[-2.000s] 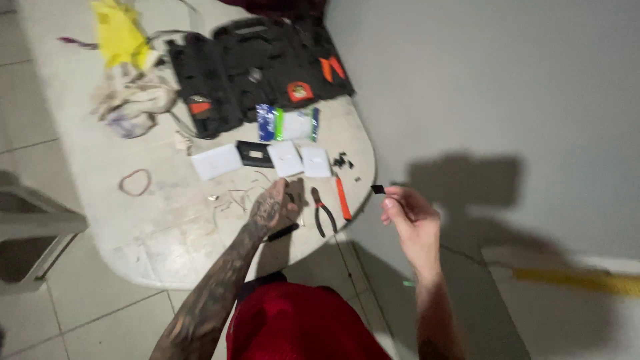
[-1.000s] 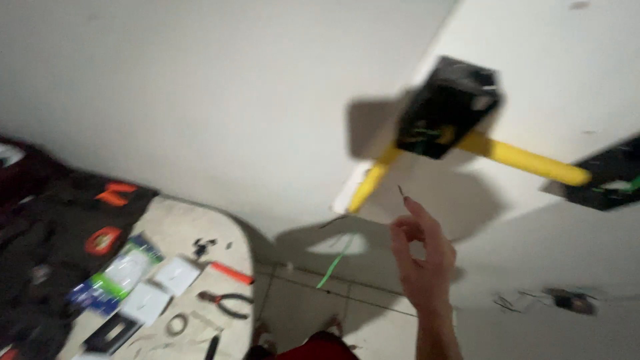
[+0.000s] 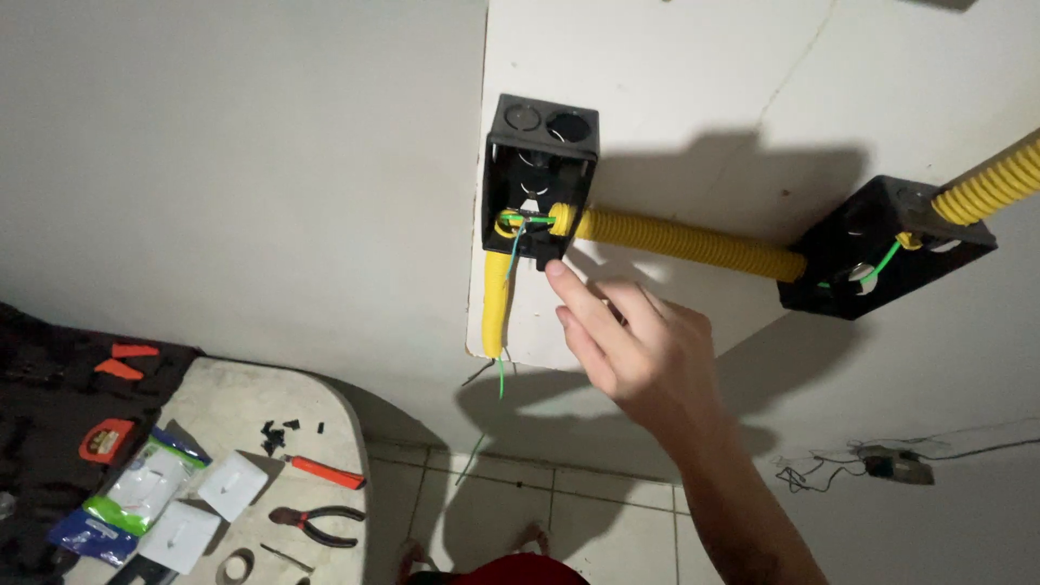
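My right hand [image 3: 642, 345] reaches up to a black plastic electrical box [image 3: 543, 154] on the white wall panel. Its index fingertip touches a small black piece [image 3: 546, 258] at the box's lower edge; the thumb tip is apart from that finger, and whether the piece is gripped cannot be told. Green and blue wires [image 3: 515, 248] come out inside the box. Yellow corrugated conduit [image 3: 691, 240] runs right from it to a second black box [image 3: 881, 244]; another yellow conduit [image 3: 494, 305] hangs below, a green wire at its end. My left hand is out of view.
The table [image 3: 325, 398] at lower left holds diagonal pliers [image 3: 317, 524], an orange utility knife [image 3: 327, 471], white cover plates [image 3: 233, 485], black scraps [image 3: 275, 439], a plastic packet [image 3: 150, 487] and a dark tool case [image 3: 49, 406]. Loose wires with a small box [image 3: 898, 465] are at right.
The view has swung from the table to the wall boxes. My right hand, which held a small black piece beside the table, is now at the box. My left hand has left the view.
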